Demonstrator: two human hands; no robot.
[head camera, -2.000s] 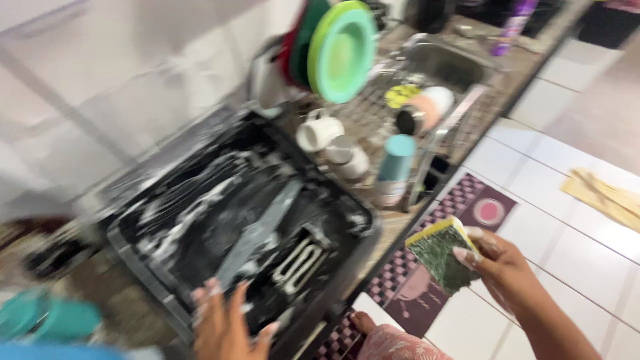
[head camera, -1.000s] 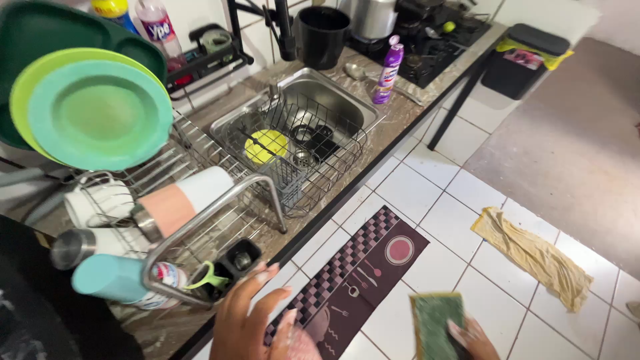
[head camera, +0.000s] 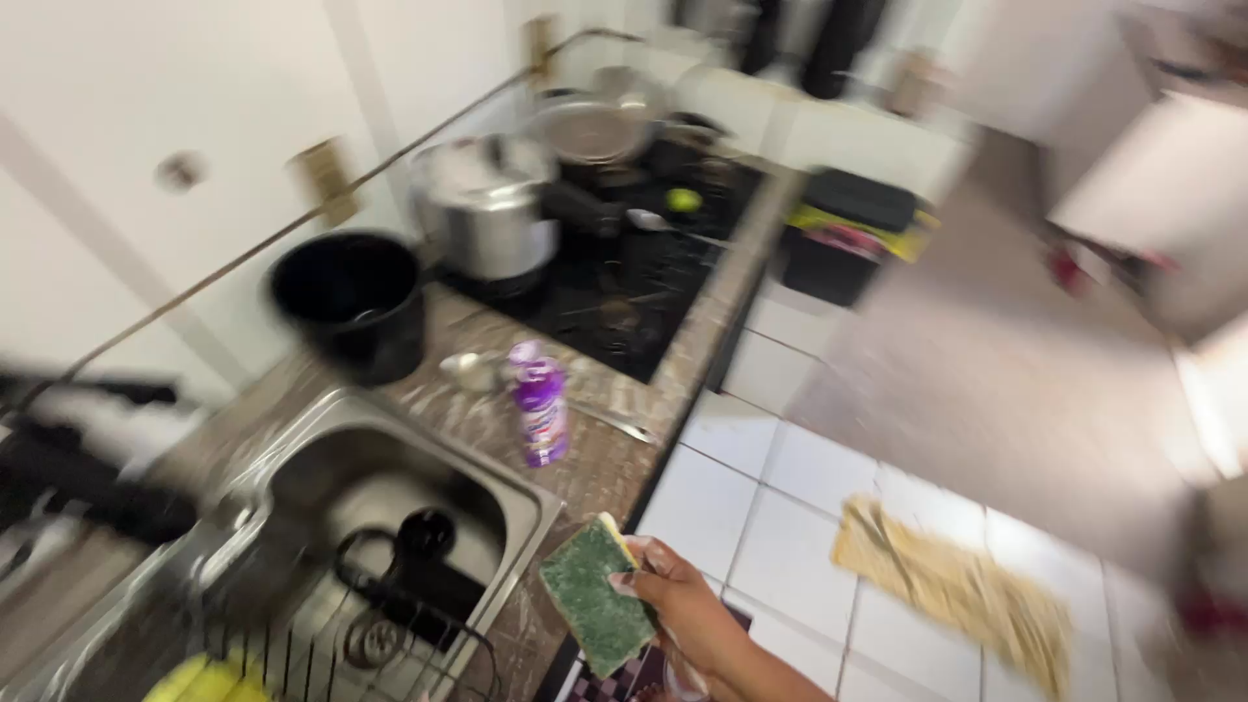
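My right hand (head camera: 673, 595) grips a green and yellow scouring sponge (head camera: 597, 595) at its right edge, over the counter's front edge. The sponge's green abrasive side faces up. My left hand is out of the picture. Left of the sponge lies the steel sink (head camera: 522, 507), with dark items (head camera: 429, 575) and part of a wire rack (head camera: 322, 634) in it. A purple bottle (head camera: 541, 409) stands on the counter behind the sponge, beside a spoon (head camera: 473, 370).
A black bucket-like container (head camera: 351, 312) stands behind the sink. A pressure cooker (head camera: 487, 214) and a pan (head camera: 595, 127) are on the black stove (head camera: 624, 302). A black bin (head camera: 838, 234) stands past the counter's end. A yellowish cloth (head camera: 955, 595) lies on the tiled floor.
The view has swung from the dish rack toward the sink and stove. My left hand, seen in both earlier frames, has left the picture. The sponge is still in my right hand.
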